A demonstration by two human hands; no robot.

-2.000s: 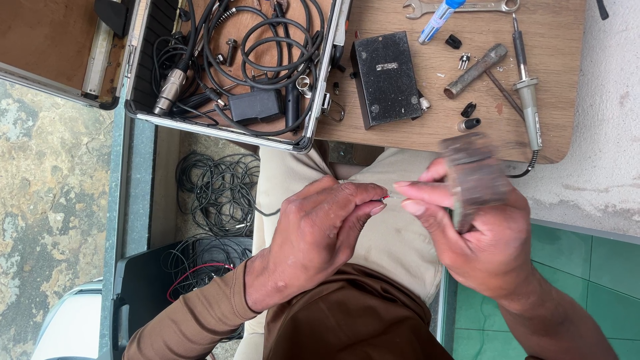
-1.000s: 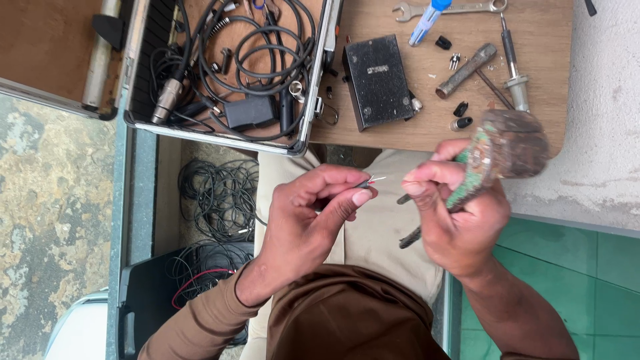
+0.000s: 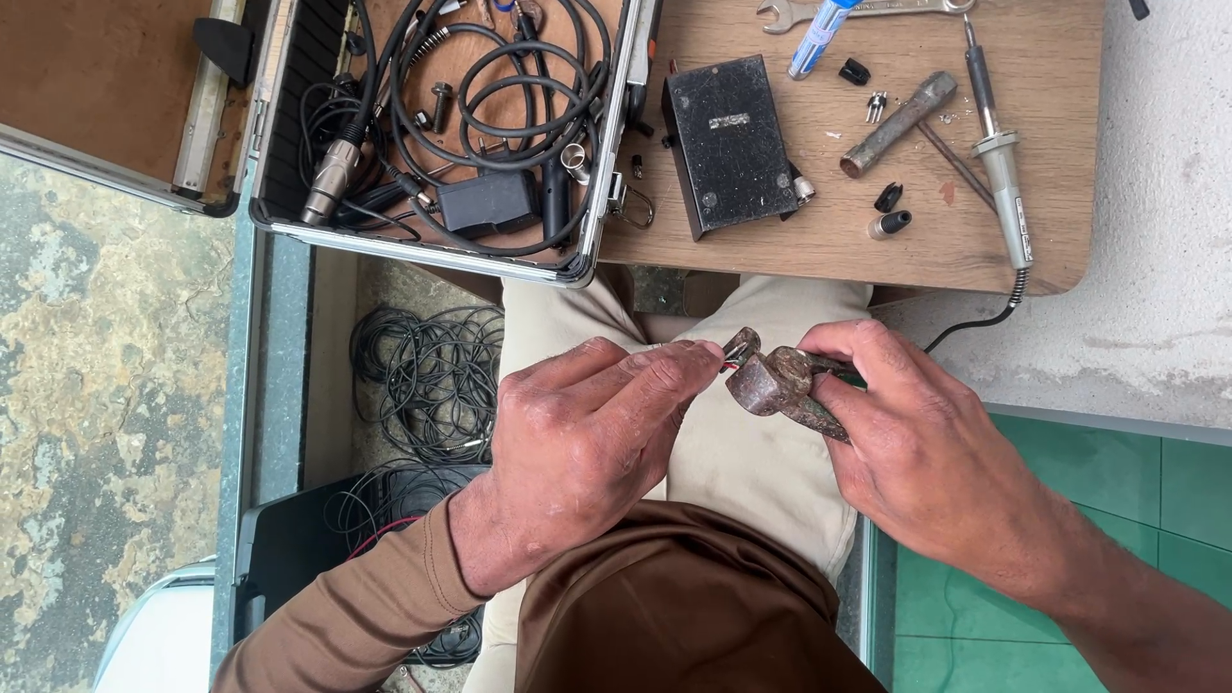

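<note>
My left hand (image 3: 597, 433) pinches the end of a thin cable (image 3: 731, 358) between thumb and fingertips; bits of red and bare wire show there. My right hand (image 3: 914, 433) grips the handles of old, rusty pliers (image 3: 775, 380) with worn green on them. The jaws of the pliers point left and meet the wire end just beyond my left fingertips. How firmly the jaws close on it is hidden. Both hands are above my lap, below the table edge.
An open case (image 3: 433, 236) with cables, connectors and a black adapter stands at upper left. On the wooden table (image 3: 635, 241) lie a black metal box (image 3: 731, 144), a soldering iron (image 3: 1006, 192), a tubular socket wrench (image 3: 900, 125), a spanner (image 3: 890, 10) and connector parts. Coiled cables (image 3: 423, 385) lie below left.
The pliers have turned in my right hand from pointing up and right to pointing left, and their jaws are now at the wire. My left hand still holds the wire end.
</note>
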